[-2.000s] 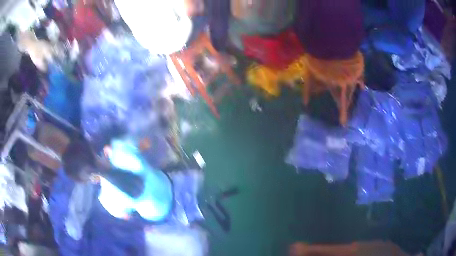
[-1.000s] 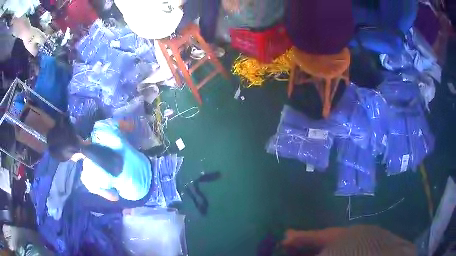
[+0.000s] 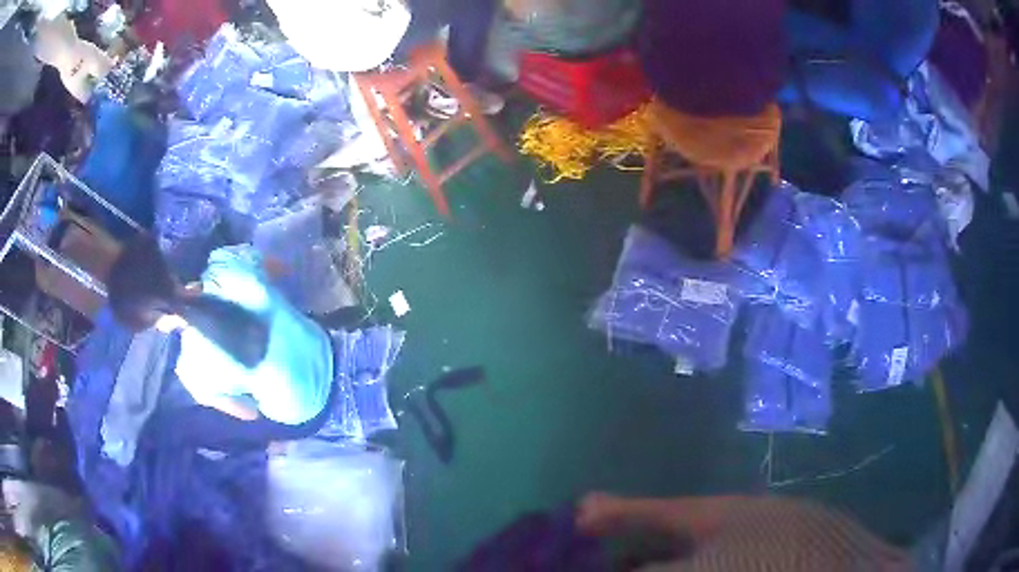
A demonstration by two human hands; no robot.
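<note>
A ribbed orange-brown sleeve (image 3: 782, 531) lies along the bottom edge, right of the middle. What looks like my right hand (image 3: 612, 512) shows at its left end, blurred and partly cut off by the frame. Dark purple cloth (image 3: 525, 542) lies beside and below this hand, mostly outside the picture. The fingers are not clear, so I cannot tell whether they grip the cloth. My left hand is not in view.
A person in a light blue top (image 3: 263, 341) bends at the left by a blue garment heap (image 3: 190, 503). Bagged blue garments (image 3: 670, 302) lie on the green floor (image 3: 514, 335). Wooden stools (image 3: 726, 145), a red basket (image 3: 587, 87) and seated people stand at the back.
The hand and sleeve have come in at the bottom edge and shifted left. More of the dark purple cloth shows. The view has steadied and shifted slightly.
</note>
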